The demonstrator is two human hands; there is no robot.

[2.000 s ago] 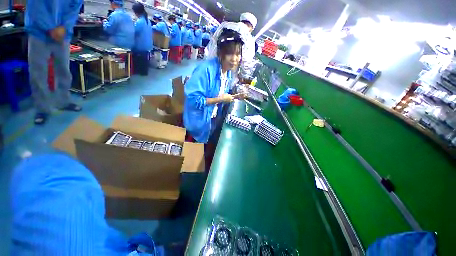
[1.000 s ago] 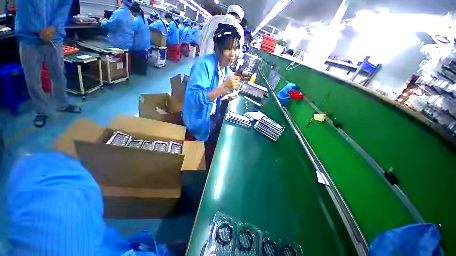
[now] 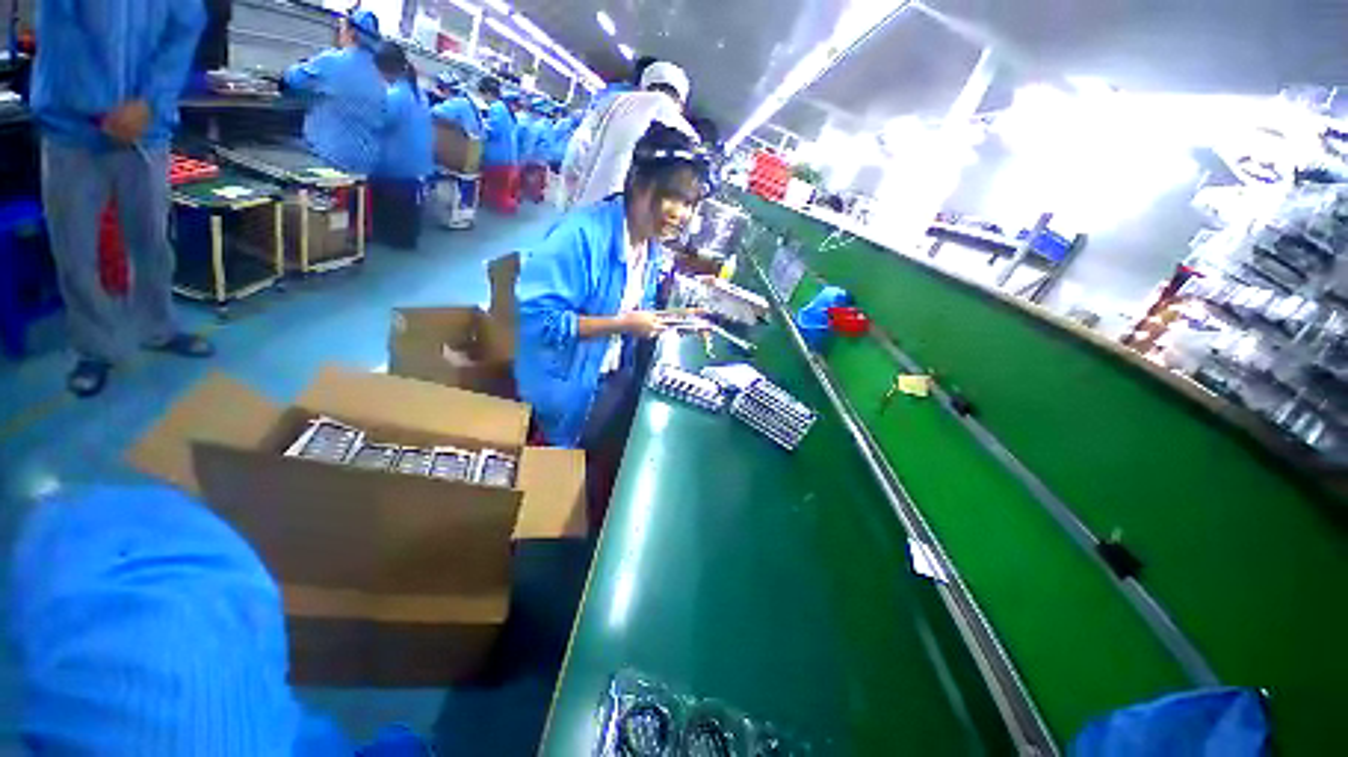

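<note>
A clear blister tray [image 3: 673,710] lies on the dark-green bench [image 3: 739,569] at the bottom edge of the view, partly cut off. Black ring parts [image 3: 646,728] sit in its round pockets. A blue smock sleeve, gathered in fine folds, fills the bottom left; the wearer's left hand is not visible. The wearer's right hand is out of the picture too.
An open carton [image 3: 399,547] holding pale framed pieces stands on the floor at left. A coworker in blue [image 3: 569,303] stands at the bench beside striped stacks [image 3: 772,414]. A green panel with a metal rail runs along the right. Crumpled blue material [image 3: 1175,728] is at bottom right.
The view has shifted, so the blister tray sits lower and shows less. The coworker's hands have come down from near the chest to just above the bench.
</note>
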